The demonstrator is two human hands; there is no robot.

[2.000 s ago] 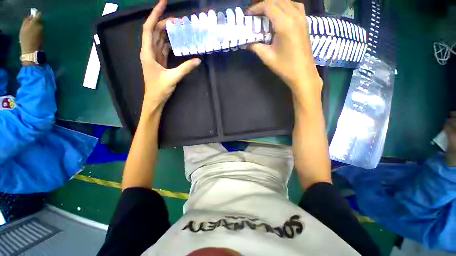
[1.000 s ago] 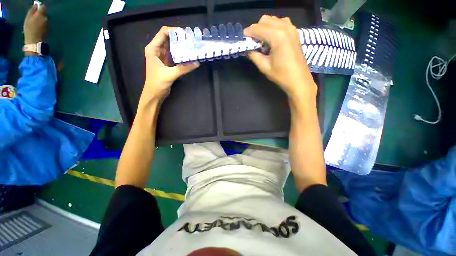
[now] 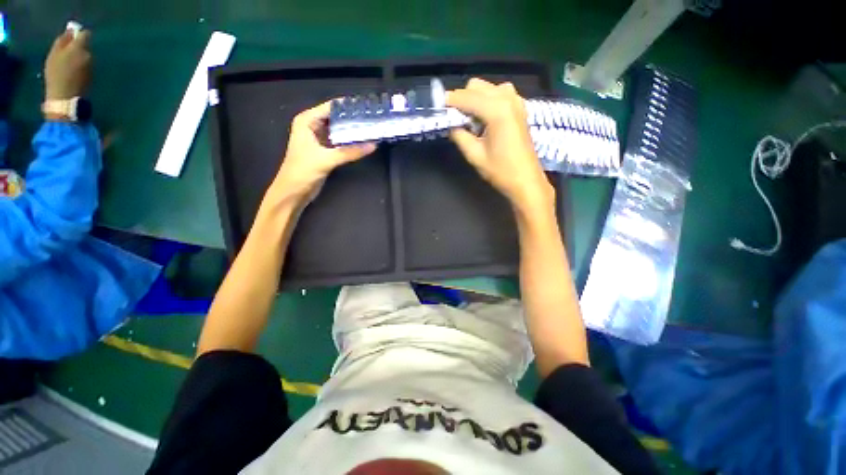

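A long shiny carrier strip (image 3: 371, 125) with rows of narrow oval pieces is held over the black tray (image 3: 396, 213). My left hand (image 3: 311, 153) grips its left end, thumb along the near edge. My right hand (image 3: 496, 130) holds it further right, thumb and fingers pinched at its edge. Whether a loose piece is between those fingers cannot be told. The strip's far part (image 3: 573, 139) runs out to the right past my right hand. A second shiny strip (image 3: 635, 250) lies at the right, dark with marks at its far end.
A white bar (image 3: 184, 125) lies left of the tray. A grey metal stand (image 3: 626, 46) is at the far right. A white cable (image 3: 768, 186) lies coiled right of the second strip. A person's hand (image 3: 68, 74) is at the left; a blue sleeve (image 3: 816, 343) is at the right.
The strip in my hands has tilted, so it now shows narrower and darker. The view has shifted: tray, hands and strips sit lower in the picture, and more of the metal stand shows.
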